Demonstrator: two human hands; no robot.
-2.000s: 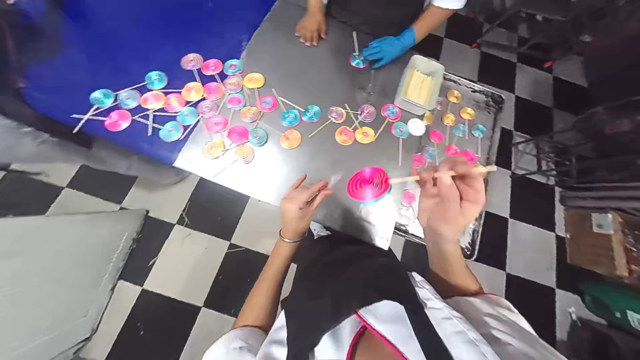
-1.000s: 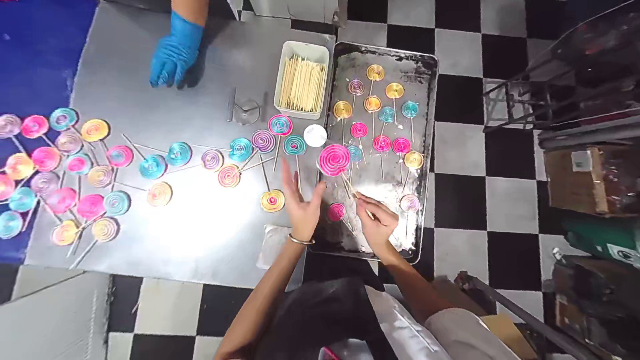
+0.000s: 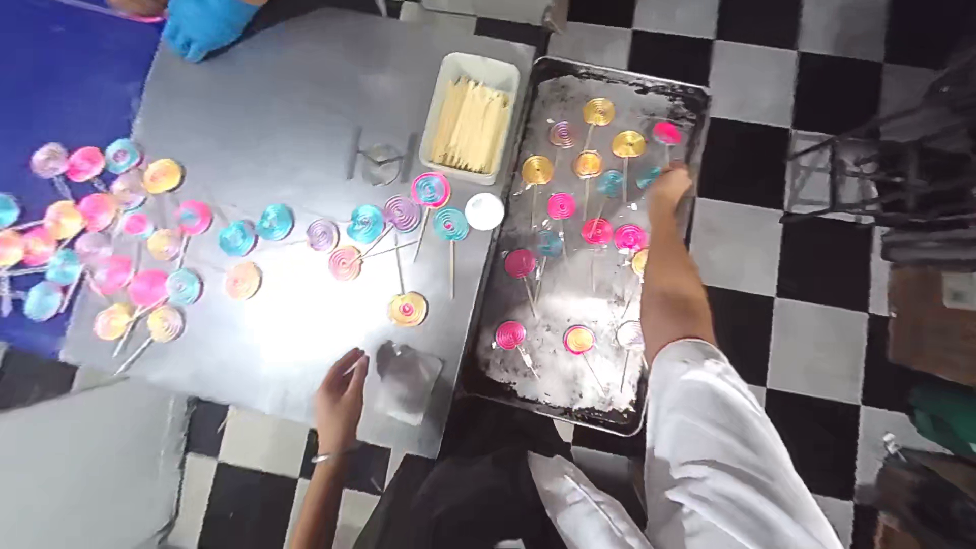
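My right hand (image 3: 671, 184) reaches to the tray's far right part, its fingers closed around the stick of a pink spiral lollipop (image 3: 667, 133). A blue lollipop (image 3: 649, 177) lies just left of those fingers. My left hand (image 3: 343, 385) is over the metal table's near edge, fingers bent together; a thin pale edge shows at the fingertips, and whether it is held cannot be told. Right of it lies a stack of clear wrappers (image 3: 409, 381). Rows of wrapped lollipops, among them a pink one (image 3: 520, 263) and a yellow one (image 3: 537, 169), lie on the dark baking tray (image 3: 469, 374).
Many lollipops, one orange (image 3: 242, 280), spread over the metal table (image 3: 252, 114) toward the blue surface (image 3: 69, 84). A white tub (image 3: 436, 114) of sticks and a white round item (image 3: 485, 211) sit beside the tray. A co-worker's blue-gloved hand (image 3: 206, 27) is at top left.
My right hand has moved from the near part of the tray to its far right, with the pink lollipop. My left hand has moved back toward the table's near edge.
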